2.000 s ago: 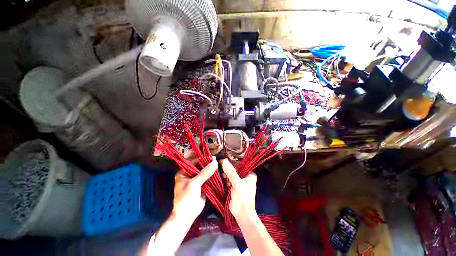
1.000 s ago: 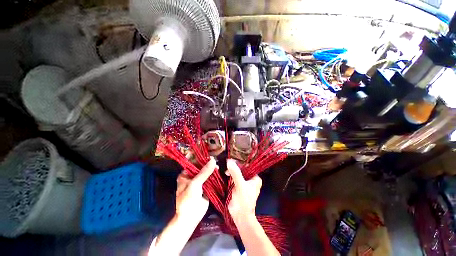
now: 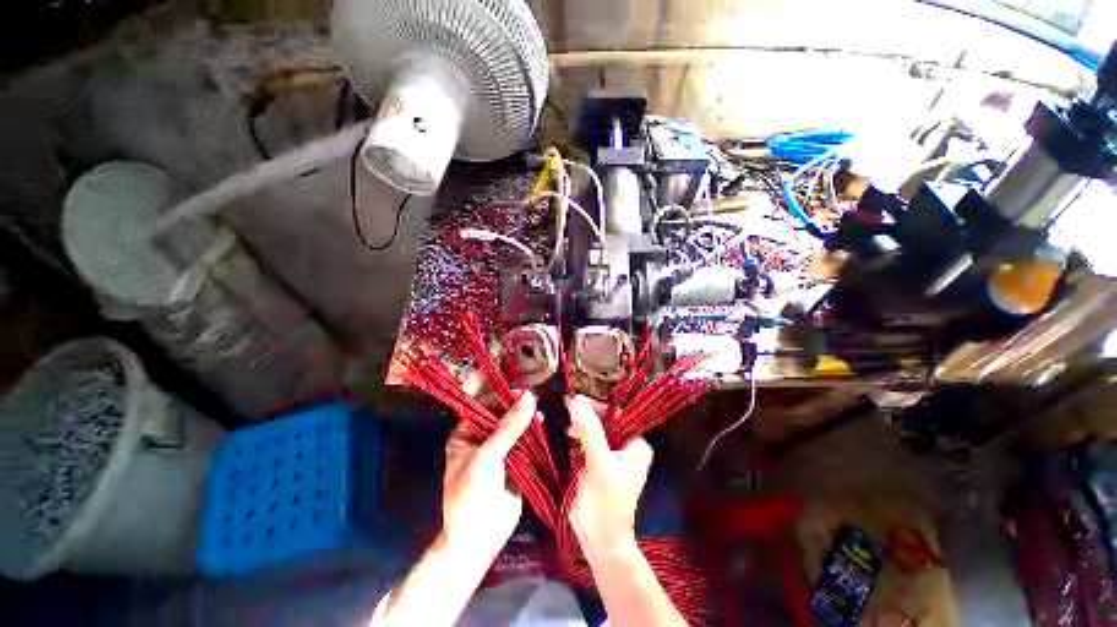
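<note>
My left hand (image 3: 480, 472) is closed around a fanned bundle of red cords (image 3: 443, 390), thumb on top and pointing forward. My right hand (image 3: 605, 475) is closed around a second fanned bundle of red cords (image 3: 661, 402). The two bundles meet between my wrists and hang down toward my lap. The dark grey press (image 3: 609, 288) with its upright cylinder stands straight ahead, just beyond the hands. Two pale round guides (image 3: 530, 353) sit at the bench edge between the cord ends. Whether a cord is inside the press is too small to tell.
A white fan (image 3: 414, 145) stands at the back left. A blue plastic basket (image 3: 289, 490) and a pale bucket (image 3: 145, 472) of grey pieces are at lower left. A second dark machine (image 3: 943, 251) is at right. A black phone or meter (image 3: 846, 576) lies at lower right. Scraps (image 3: 459, 263) litter the bench.
Both hands still hold their bundles. The right hand has shifted slightly right and its thumb has moved away from the left thumb. The view has shifted slightly, so the bench and fan appear further right.
</note>
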